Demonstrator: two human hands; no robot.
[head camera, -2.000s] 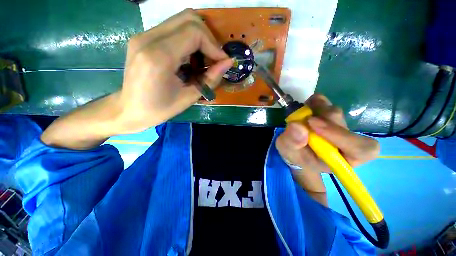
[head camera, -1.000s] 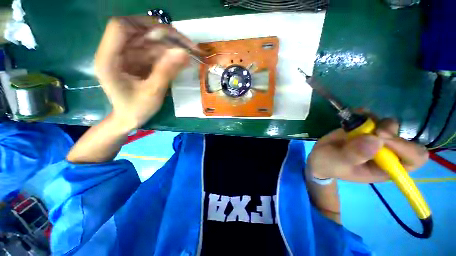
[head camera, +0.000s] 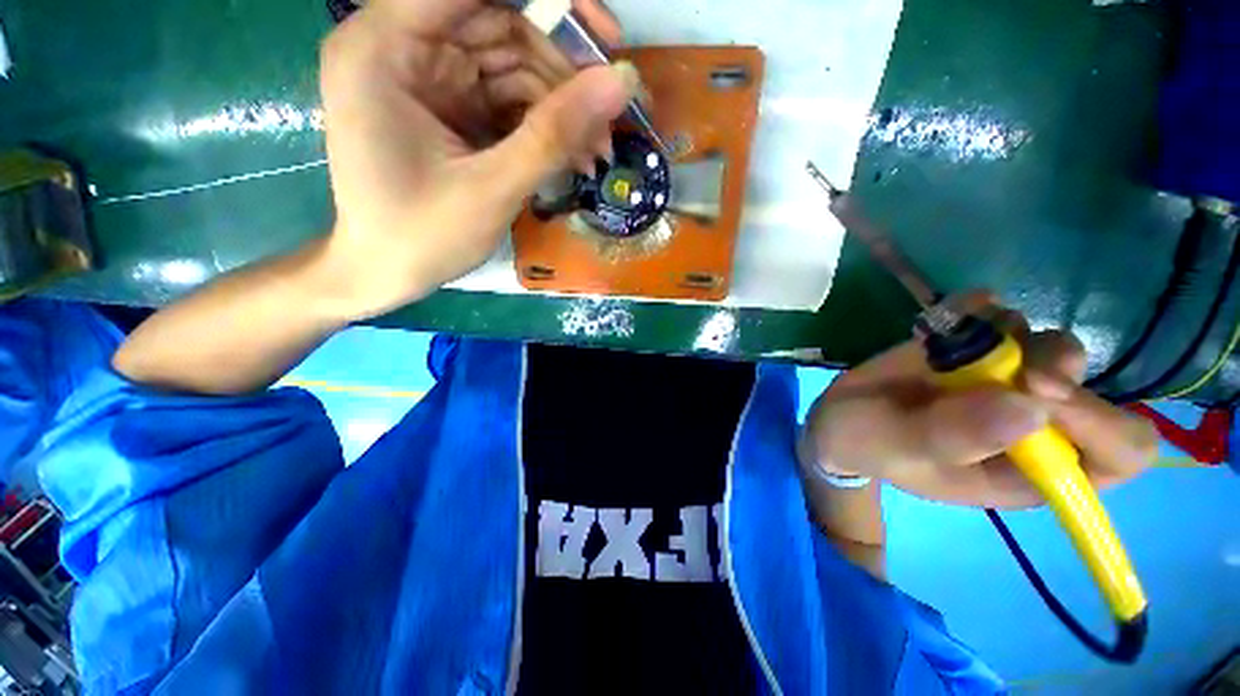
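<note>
The round black LED board (head camera: 623, 188) with a yellow centre sits in the opening of the orange fixture plate (head camera: 700, 252). My left hand (head camera: 456, 150) holds slim tweezers (head camera: 588, 48) with a light band; their tips are over the board's upper edge, and whether they touch it I cannot tell. My left fingers hide the board's upper left side and part of the plate. My right hand (head camera: 972, 415) holds the yellow-handled soldering iron (head camera: 1068, 503) like a pen. Its thin tip is up and to the right of the plate, apart from the board.
The white sheet (head camera: 830, 82) lies under the plate on the dark green bench top (head camera: 1006, 123). A thin solder wire (head camera: 218, 180) runs from the spool stand (head camera: 68, 224) at the left to behind my left hand. Black cords (head camera: 1176, 306) hang over the bench edge at the right.
Over the last second, my left hand with the tweezers has moved right, from beside the plate to over the board. My right hand holds the iron in nearly the same place. The view has shifted slightly.
</note>
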